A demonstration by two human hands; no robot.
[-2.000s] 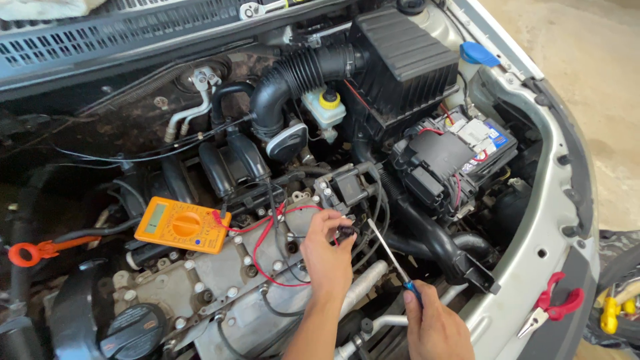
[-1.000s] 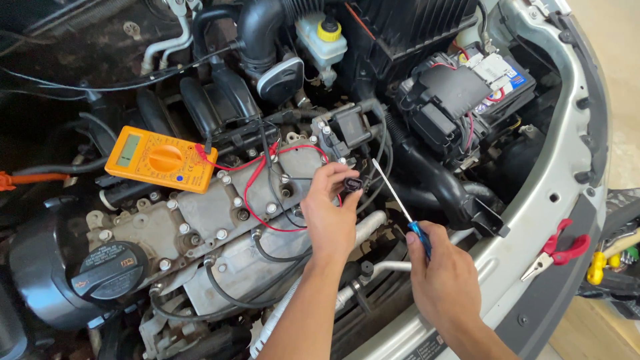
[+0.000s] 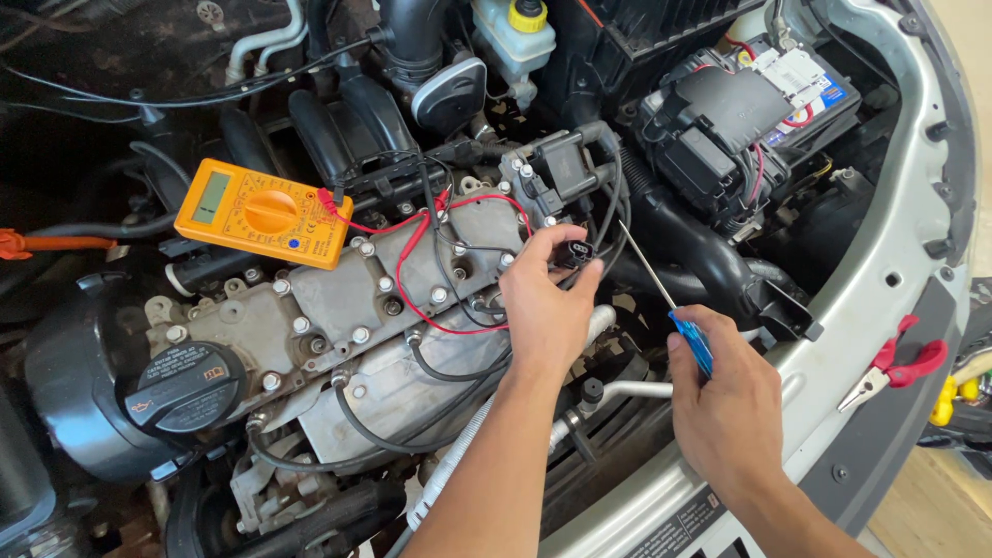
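Between thumb and fingers my left hand (image 3: 552, 298) grips a black electrical connector (image 3: 575, 253), its open face turned up. My right hand (image 3: 725, 380) holds a screwdriver by its blue handle (image 3: 692, 341); the thin metal shaft (image 3: 648, 265) points up and left, its tip apart from the connector, near black cables. Above the connector sits an ignition coil (image 3: 564, 167) at the end of the valve cover (image 3: 341, 298). A yellow digital multimeter (image 3: 263, 213) lies at the left of the engine, its red test lead (image 3: 399, 271) looping across the cover towards my left hand.
Red-handled pliers (image 3: 891, 363) lie on the front edge of the engine bay at the right. A car battery (image 3: 825, 97) is at the upper right, a coolant or fluid reservoir (image 3: 513, 39) at the top. An oil filler cap (image 3: 186, 386) and black spark plug leads (image 3: 387, 446) are at the left.
The view has moved closer to the engine. Both hands keep their hold on the connector and the screwdriver; no other plain change shows.
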